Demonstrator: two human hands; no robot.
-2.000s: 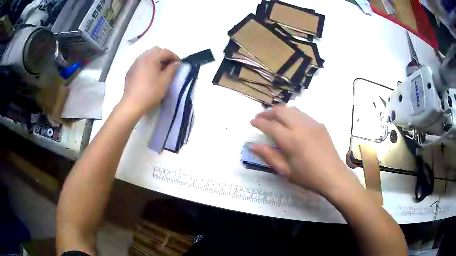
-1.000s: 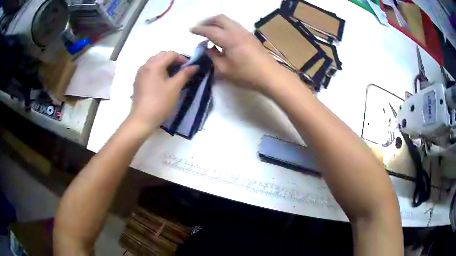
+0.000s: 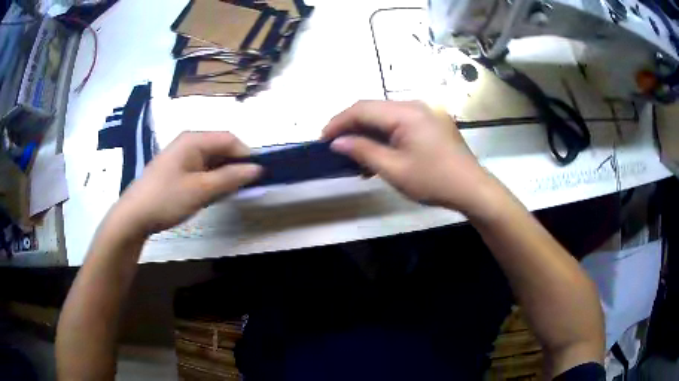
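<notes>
A black strip or small stack of strips [image 3: 301,162] is stretched level between my two hands above the front of the white table. My left hand [image 3: 197,178] pinches its left end between thumb and fingers. My right hand [image 3: 402,149] pinches its right end. A pale edge shows along its top; motion blur hides how many strips are held. More black and pale strips [image 3: 135,138] lie fanned on the table behind my left hand.
Tan panels with black borders [image 3: 220,30] lie in a pile at the back. The sewing machine [image 3: 514,22] stands at the back right, with black scissors [image 3: 562,130] at its bed. The table's front edge [image 3: 327,237] runs below my hands. Bundled brown pieces [image 3: 212,346] are beneath.
The view has shifted right. My hands have moved from the fanned strips to the table's front and now hold a black strip or stack between them. The flat stack seen there earlier no longer lies visible.
</notes>
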